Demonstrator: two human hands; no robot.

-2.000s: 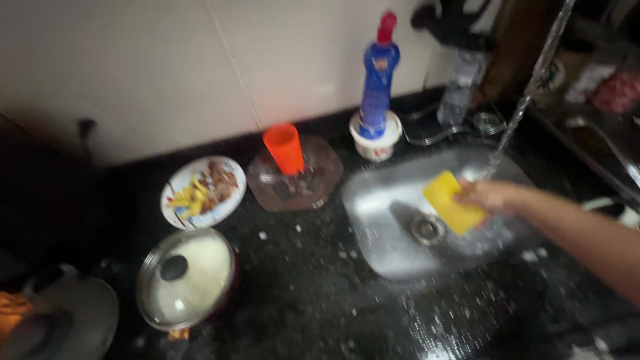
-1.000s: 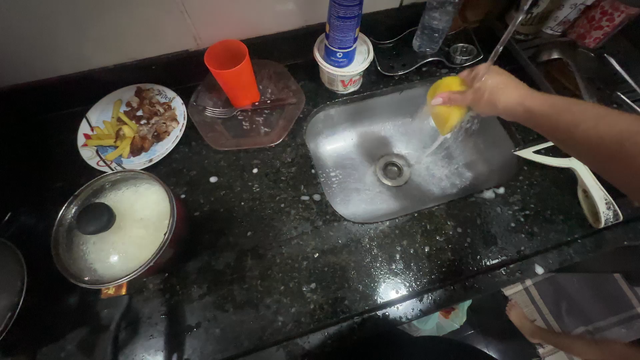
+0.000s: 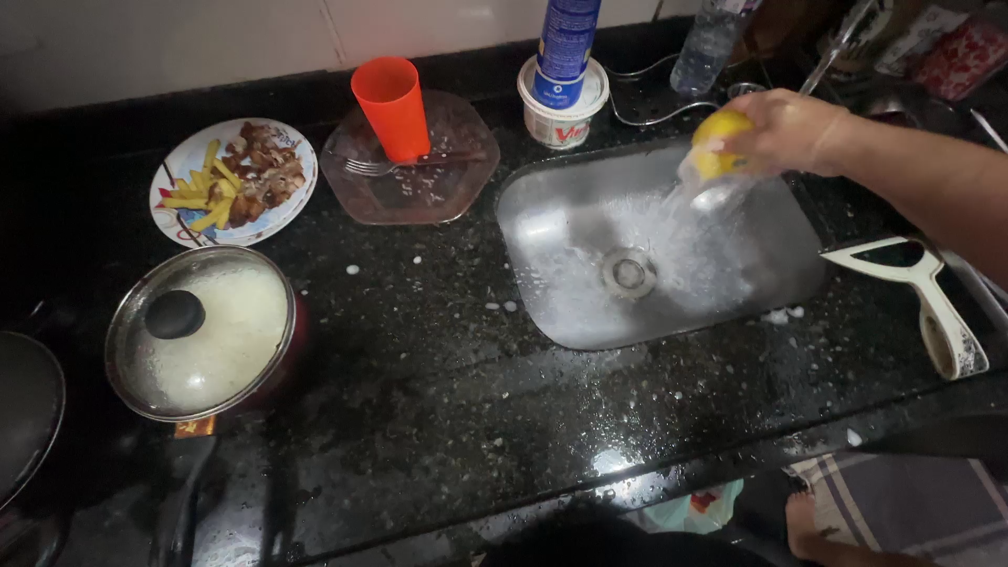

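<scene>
My right hand (image 3: 787,134) comes in from the right over the back right of the steel sink (image 3: 551,315), squeezed around a yellow sponge (image 3: 718,138). Water from above runs over hand and sponge and splashes into the basin, around the drain (image 3: 628,272). Behind the sink, a blue bottle (image 3: 565,47) stands on a lidded white tub (image 3: 564,102). A white-handled squeegee or scraper (image 3: 933,303) lies right of the sink. My left hand is out of the frame.
Left of the sink are a glass plate (image 3: 378,205) with an orange cup (image 3: 391,110) and a fork (image 3: 370,168), a plate of fries and meat (image 3: 234,181), and a glass-lidded pot (image 3: 201,335). A clear bottle (image 3: 709,47) stands behind. The granite counter (image 3: 441,378) is wet.
Between the earliest frame and now, the sponge has gone from spread flat to bunched up in my right hand. The hand stays over the sink. The view has tilted down.
</scene>
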